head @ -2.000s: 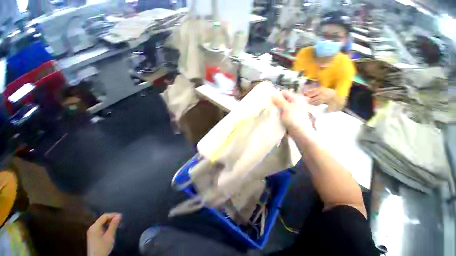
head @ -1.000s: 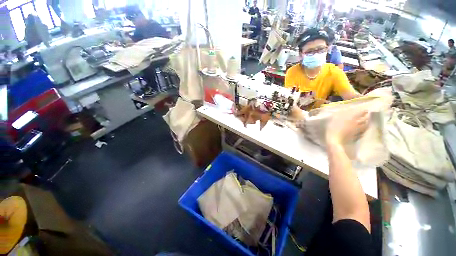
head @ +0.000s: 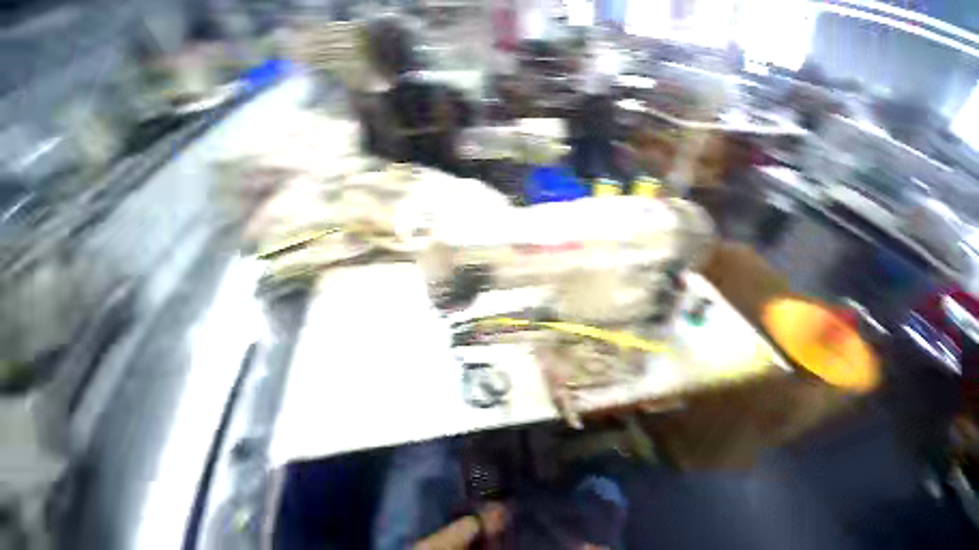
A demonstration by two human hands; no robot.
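Observation:
The view is badly blurred. An off-white sewing machine [head: 569, 242] stands on a worn white table [head: 370, 371]. A yellow tape [head: 585, 331] runs across the machine bed towards the needle area. Dark-handled snips [head: 485, 384] lie on the bed to the front. What looks like my left hand [head: 469, 527] is low at the bottom edge, below the table front; its fingers are too blurred to read. My right hand cannot be made out.
Beige bags [head: 344, 210] are heaped behind and left of the machine. A long shiny metal counter [head: 193, 376] runs along the left. An orange-yellow reel [head: 821, 344] is at the machine's right end, with brown cardboard [head: 730, 419] below. Yellow thread cones [head: 625, 187] stand behind.
The view has swung from the coworker's table and blue bin to the sewing machine. The arm that reached over the coworker's table with a beige bag is no longer seen there.

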